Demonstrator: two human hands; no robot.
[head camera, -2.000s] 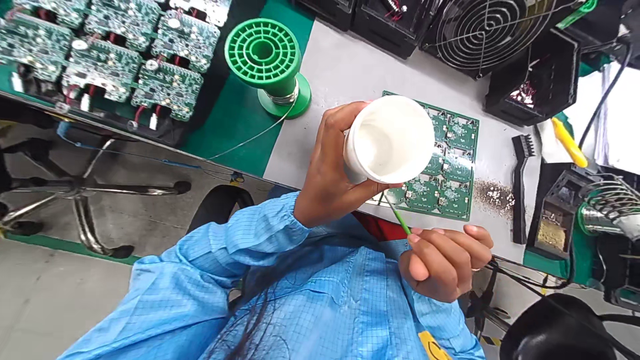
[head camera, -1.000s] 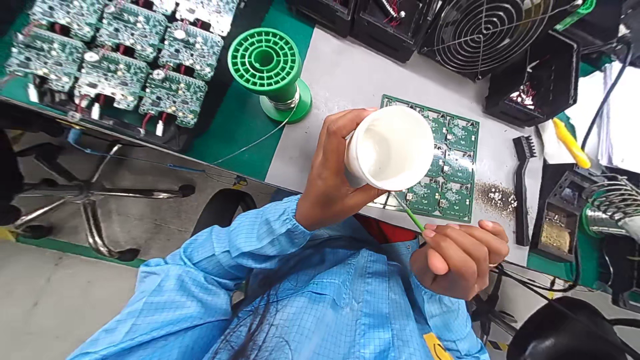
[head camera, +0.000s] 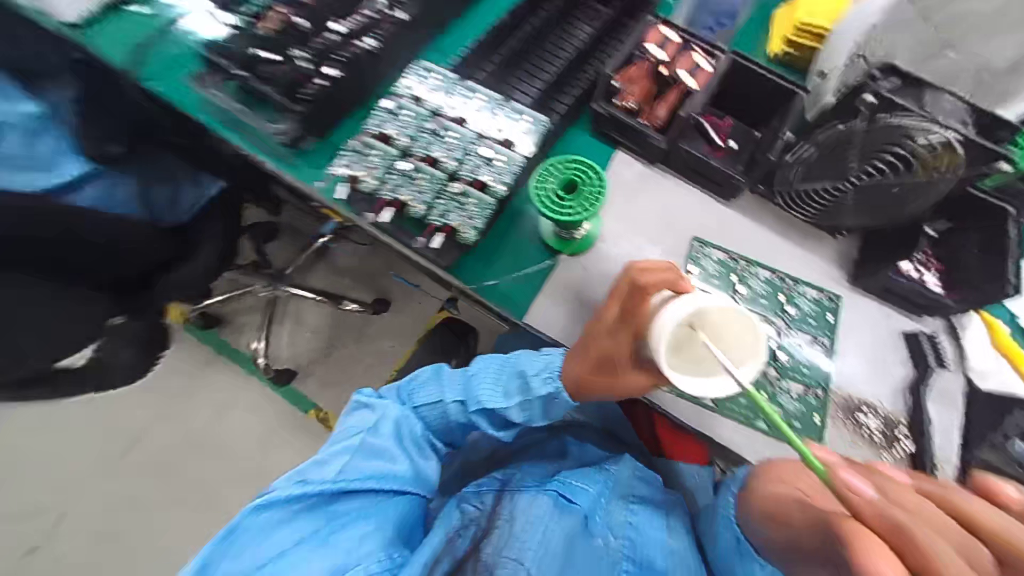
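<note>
My left hand (head camera: 624, 336) is wrapped around a white cup (head camera: 708, 344), tilted so that its inside shows. My right hand (head camera: 896, 512), at the lower right, grips a thin green-handled tool (head camera: 772, 416), whose pale tip reaches into the cup. What the tip is made of is too blurred to tell. Behind the cup lies a green printed circuit board panel (head camera: 788, 312) on a light grey mat (head camera: 656, 216), partly covered by the cup. A green wire spool (head camera: 568, 200) stands left of the mat, with a thin strand running from it.
Assembled circuit boards (head camera: 448, 152) lie left of the spool. Black bins (head camera: 704, 136) and a fan (head camera: 872, 168) line the back. Small metal parts (head camera: 872, 424) lie beside a black brush (head camera: 920, 392) at the right. A person in blue (head camera: 72, 152) is at the far left, near a chair base (head camera: 276, 296).
The tool's tip has moved from below the cup's rim to inside the cup. My right hand shows larger at the lower right. The view has swung to the left.
</note>
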